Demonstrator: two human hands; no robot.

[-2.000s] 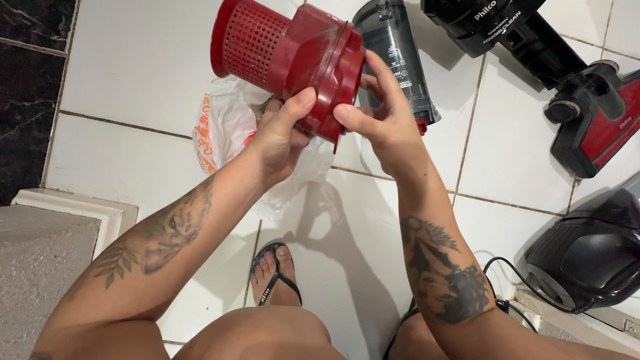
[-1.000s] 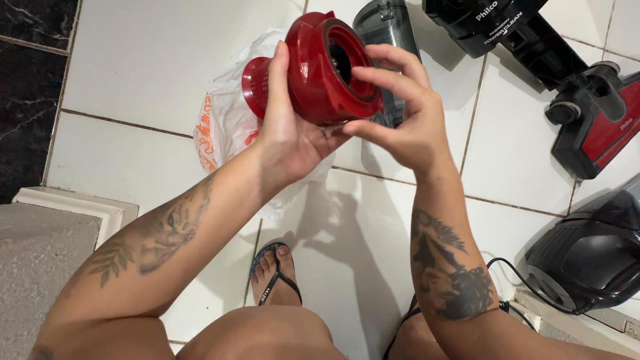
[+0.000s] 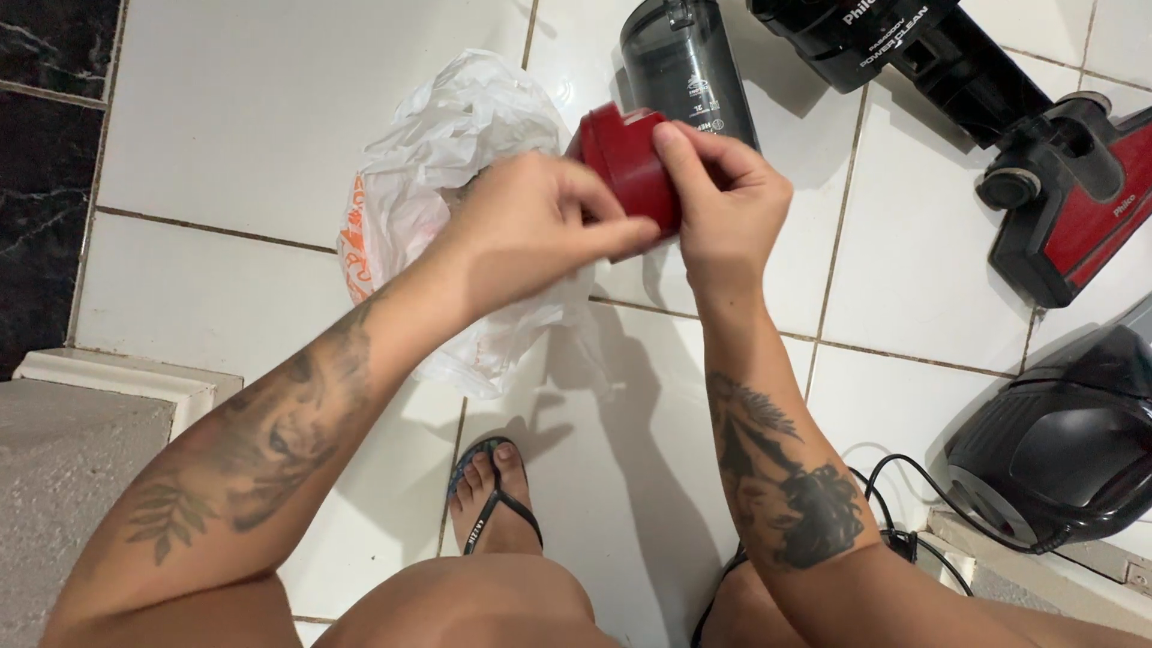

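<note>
A red plastic vacuum filter housing [image 3: 630, 171] is held up between my hands, above the tiled floor. My right hand [image 3: 729, 202] grips its right edge, with the thumb on the near face. At its lower left is my left hand [image 3: 549, 229], slightly blurred, with the thumb stretched along the rim; its fingers are partly hidden, so whether they grip the part is unclear. The perforated section seen earlier is out of sight. Behind the part lies a clear dark dust container [image 3: 688, 63]. Under my left hand spreads a crumpled white plastic bag [image 3: 486, 108] with orange print.
A black Philco vacuum body [image 3: 967, 90] with a red floor head [image 3: 1102, 198] lies at the upper right. A black vacuum unit [image 3: 1062, 441] and its cable [image 3: 909, 459] are at the lower right. My foot in a flip-flop [image 3: 495, 495] stands below the bag.
The red housing has been turned, so its round opening and perforated section no longer show. My left hand has shifted from supporting its side to its lower left edge.
</note>
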